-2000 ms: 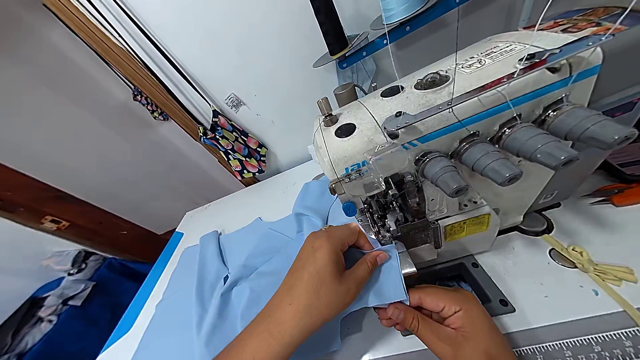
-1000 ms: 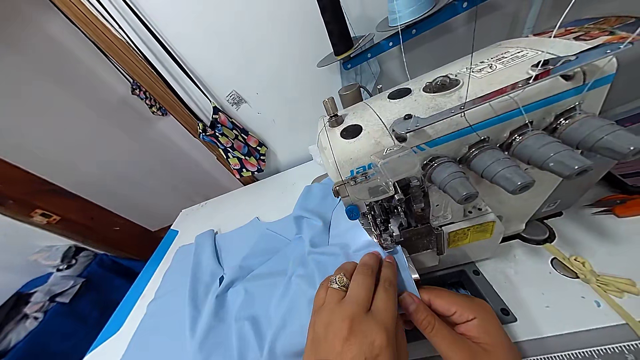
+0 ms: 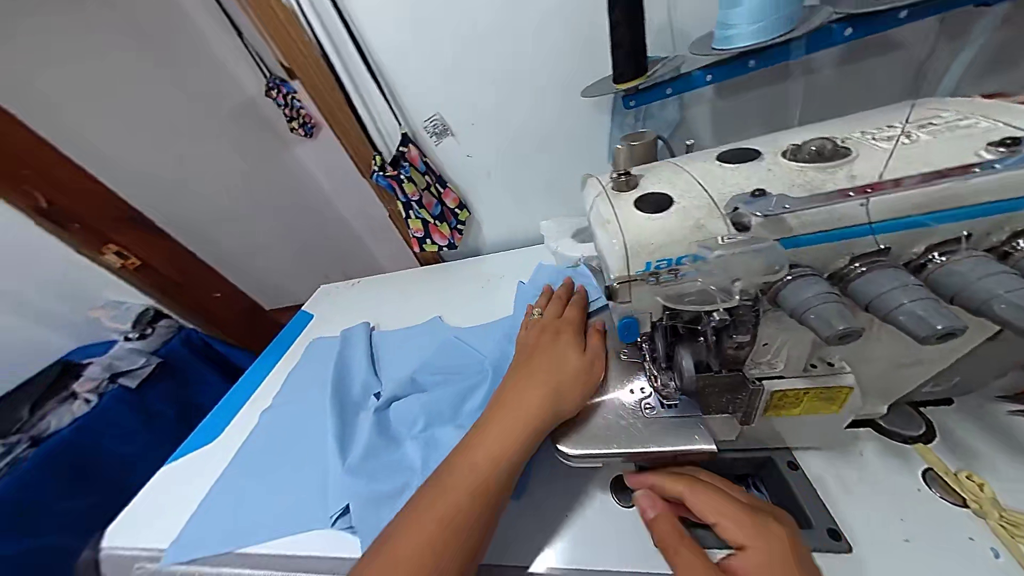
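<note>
My left hand (image 3: 562, 352) lies flat, palm down, on the light blue fabric (image 3: 416, 384), at the left end of the overlock sewing machine (image 3: 688, 208). A ring is on one of its fingers. The fabric spreads leftward over the white table. Beside my fingers are the machine's needle and presser foot area (image 3: 668, 376) and its shiny metal bed plate (image 3: 632, 428), no longer covered by cloth. My right hand (image 3: 712, 516) is just in front of the plate, thumb and index finger bent toward each other; whether anything thin is between them cannot be told.
Gray tension knobs (image 3: 904, 300) line the machine's front. A black thread cone (image 3: 628, 40) and a light blue one (image 3: 756, 20) stand behind. Yellow cord (image 3: 980, 500) lies at right. Patterned pouches (image 3: 424, 196) hang behind the table. Dark blue cloth (image 3: 120, 448) is at left.
The fabric edge has left the presser foot area and lies left of the machine. My left hand has moved from the foot to the back left. My right hand no longer touches the fabric.
</note>
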